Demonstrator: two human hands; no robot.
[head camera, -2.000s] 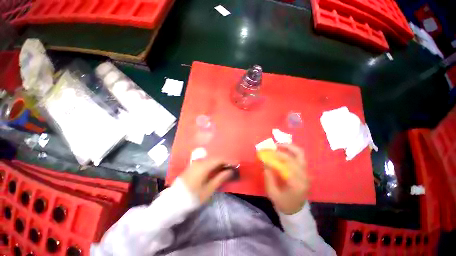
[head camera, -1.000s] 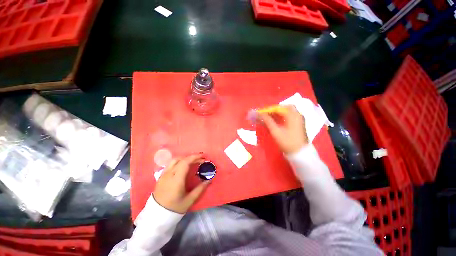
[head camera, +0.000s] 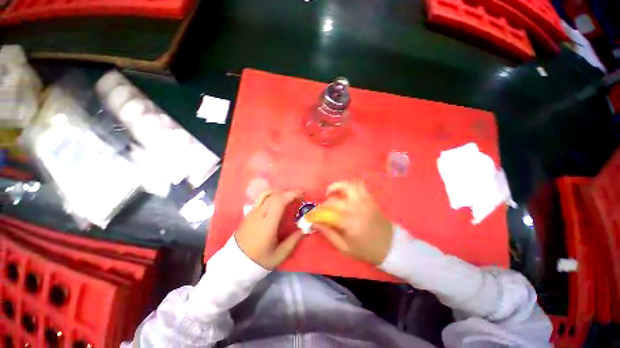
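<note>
My left hand (head camera: 266, 228) holds a small round dark glossy disc (head camera: 306, 210) by its edge over the front of the red mat (head camera: 421, 224). My right hand (head camera: 357, 221) wears a yellow-orange finger cot (head camera: 328, 216). Its fingertips press a small white piece (head camera: 305, 225), which looks like a wiping cloth, against the disc's near right side. The disc is partly hidden by the fingers and the white piece.
A clear bottle with a metal top (head camera: 330, 112) stands at the mat's back. A greyish disc (head camera: 398, 163) lies right of centre, a crumpled white wipe (head camera: 472, 180) at the right. Plastic bags (head camera: 81, 163) lie left. Red trays (head camera: 75, 289) are stacked at both sides.
My right hand has come from near the crumpled wipe to the dark disc, now with a white piece in its fingers. The two white pieces at mid-mat are gone from there.
</note>
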